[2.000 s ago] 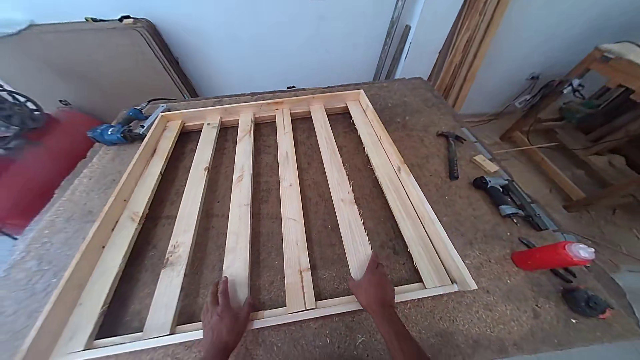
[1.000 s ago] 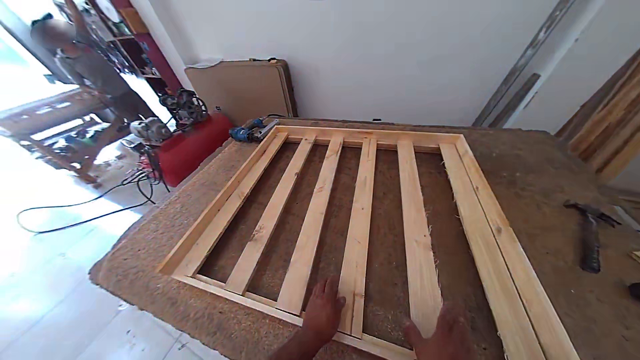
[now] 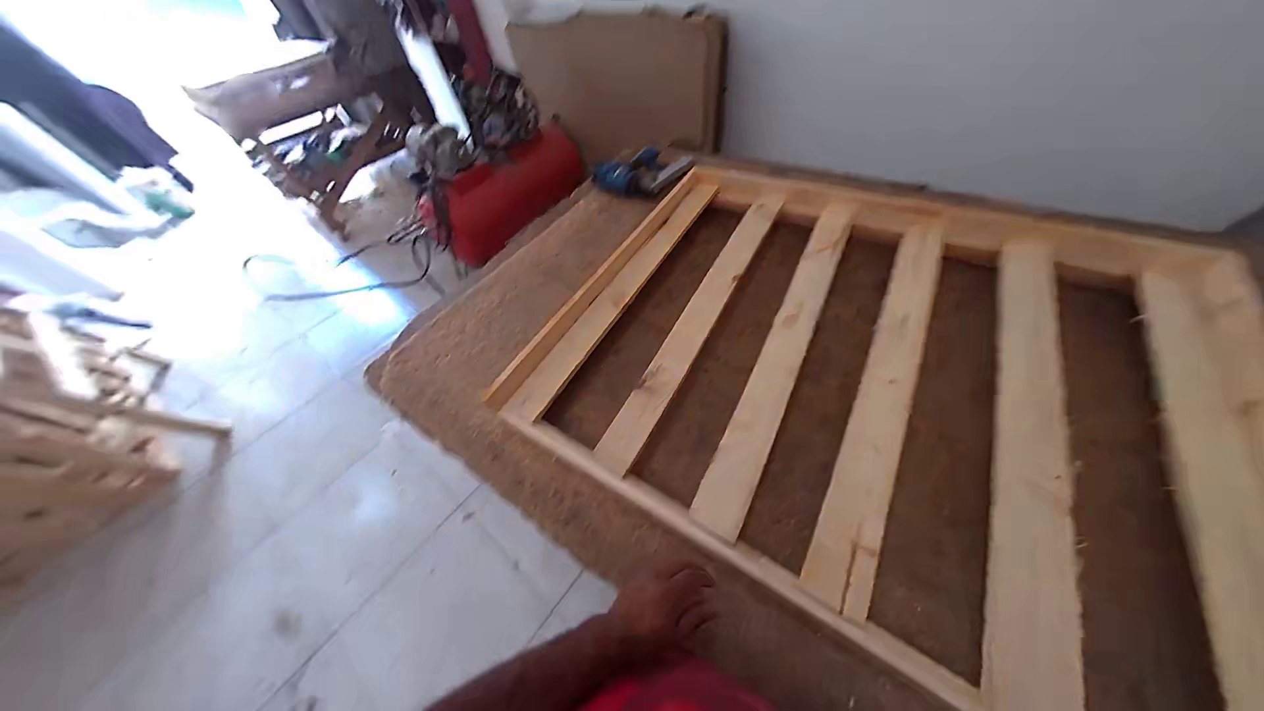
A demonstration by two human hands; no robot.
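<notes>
A wooden frame of pale boards (image 3: pixel 632 482) lies flat on a large brown work table (image 3: pixel 474 346). Several parallel slats (image 3: pixel 770 405) run across inside it from the near rail to the far rail. My left hand (image 3: pixel 667 604) is at the table's near edge, just outside the near rail, with its fingers bent; blur hides whether they press on the table, and no object shows in it. The right hand is out of view. At the frame's far left corner lies a blue power tool (image 3: pixel 622 176).
Beyond the table's left end stands a red air compressor (image 3: pixel 513 193) with a hose (image 3: pixel 336 293) on the tiled floor. A brown panel (image 3: pixel 622 84) leans on the wall. Wooden pieces (image 3: pixel 79 434) are stacked at the left; a cluttered wooden bench (image 3: pixel 296 109) stands farther back.
The view has swung left. My left hand has come off the slat ends to the table's near edge. My right hand, earlier on a slat, has left the view.
</notes>
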